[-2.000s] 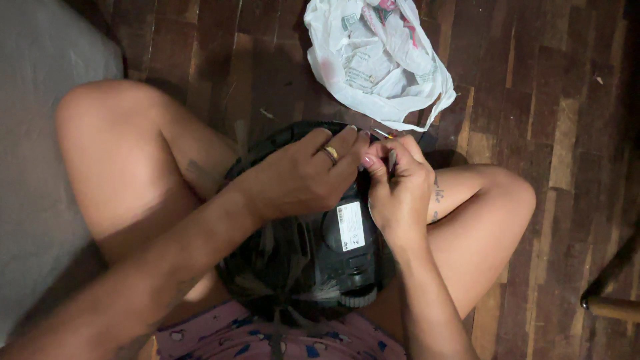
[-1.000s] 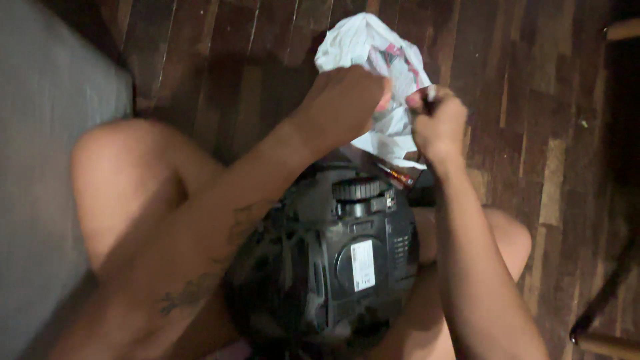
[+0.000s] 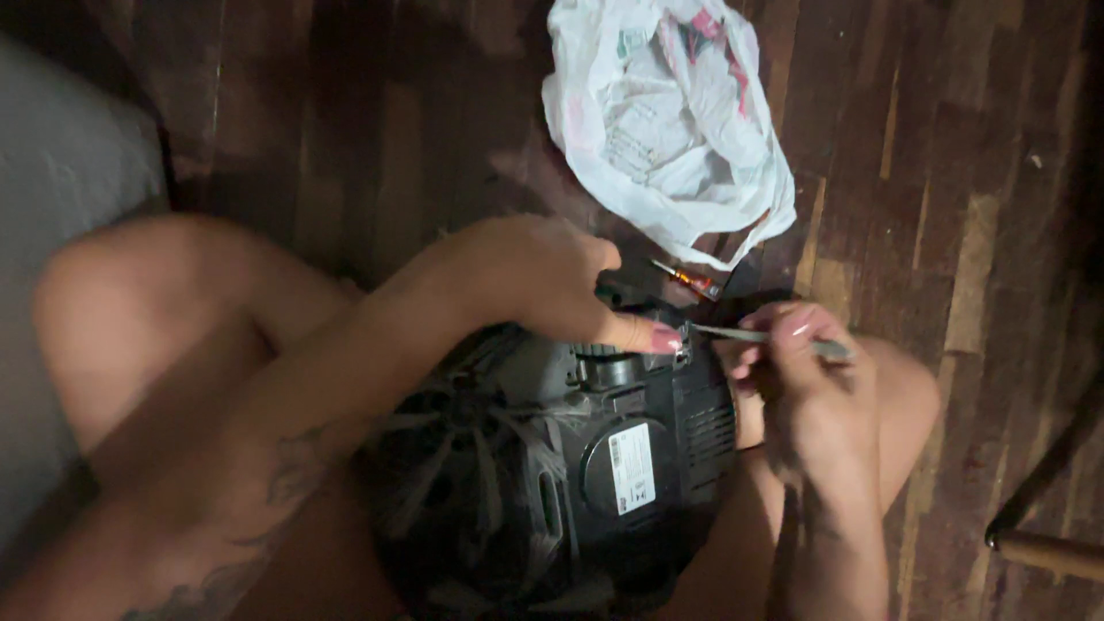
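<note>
A round black robot vacuum cleaner [image 3: 638, 388], its underside up with a white label, rests in my lap between my legs. My left hand [image 3: 569, 285] lies over its far edge, the thumb pressing near a small part by the edge; its other fingers are partly hidden. In my right hand [image 3: 802, 354] is a thin, light-coloured pointed tool [image 3: 733, 333], pinched between thumb and fingers, its tip close to my left thumb. A small screwdriver with an orange handle [image 3: 690, 280] lies just beyond the device.
A white plastic bag [image 3: 604, 181] with crumpled contents sits open on the dark wooden floor [image 3: 862, 259] beyond my hands. Grey upholstery or fabric [image 3: 78, 129] is at the left. A wooden bar [image 3: 1048, 552] shows at the lower right.
Both hands have come back from the white bag to the black device. The thin tool now shows clearly in my right hand. The view has shifted.
</note>
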